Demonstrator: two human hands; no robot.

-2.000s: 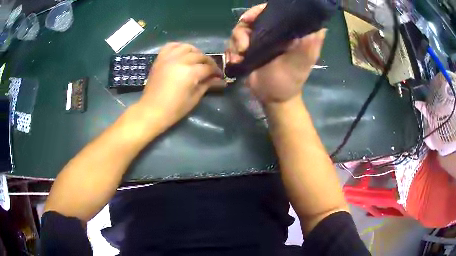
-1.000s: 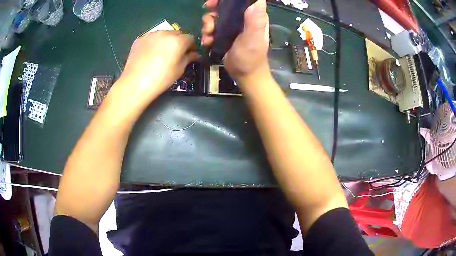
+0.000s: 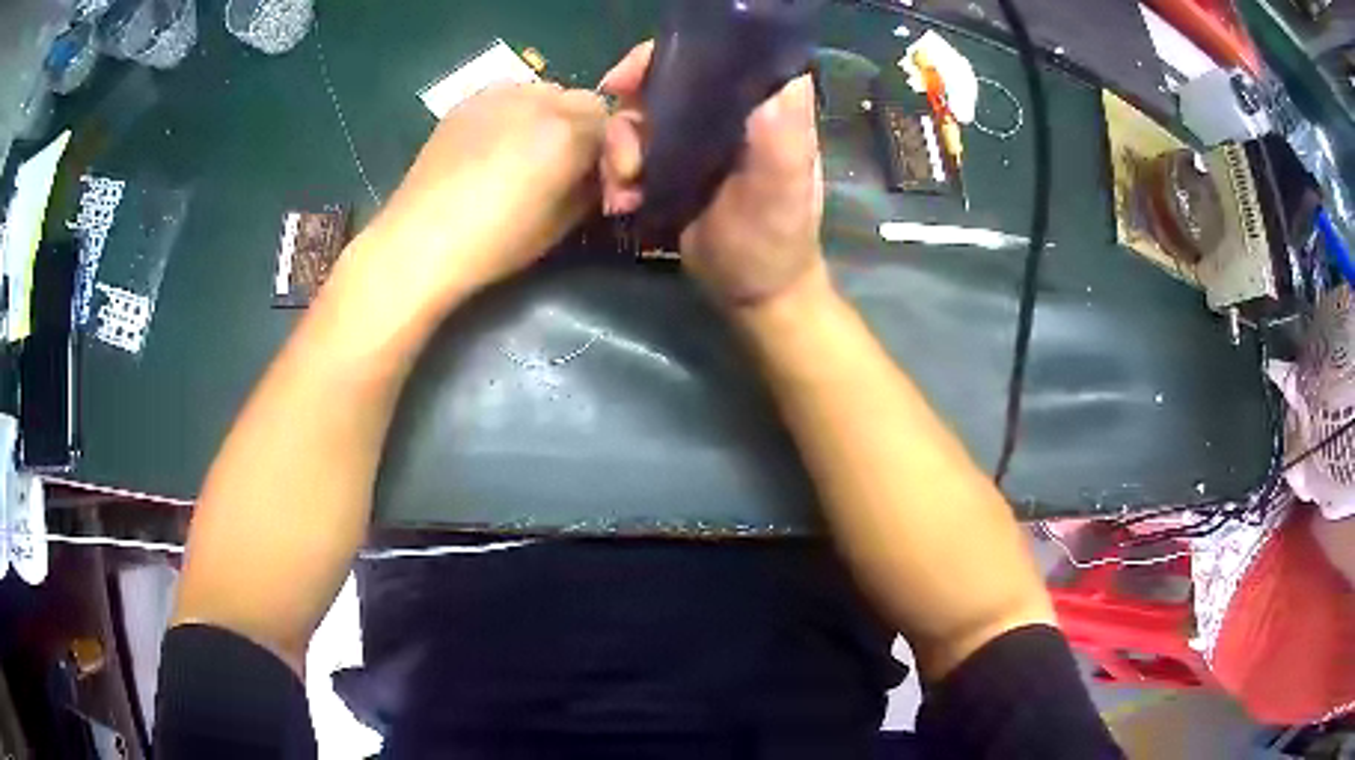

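Note:
My right hand [image 3: 761, 208] grips a thick black electric screwdriver [image 3: 716, 104], held nearly upright with its lower end over the phone. My left hand [image 3: 520, 171] is beside it, its fingertips bunched close to my right fingers; what they touch is hidden. The flip phone lies under both hands; only a small dark part with a pale strip [image 3: 660, 254] shows between them. The screwdriver's tip is hidden.
Dark blocks, apparently batteries, lie at left [image 3: 311, 256] and right [image 3: 912, 149]. A white screen [image 3: 476, 77], orange-handled screwdriver [image 3: 938, 92], white pointed strip [image 3: 951, 235] and black cord [image 3: 1025, 297] are around. Clear cups [image 3: 153, 30] stand top left; a person's orange clothing [image 3: 1281, 624] shows right.
The screwdriver has gone from a strong tilt to nearly upright and moved left along the phone. My left hand has come closer to it, and the hands now cover nearly all of the phone.

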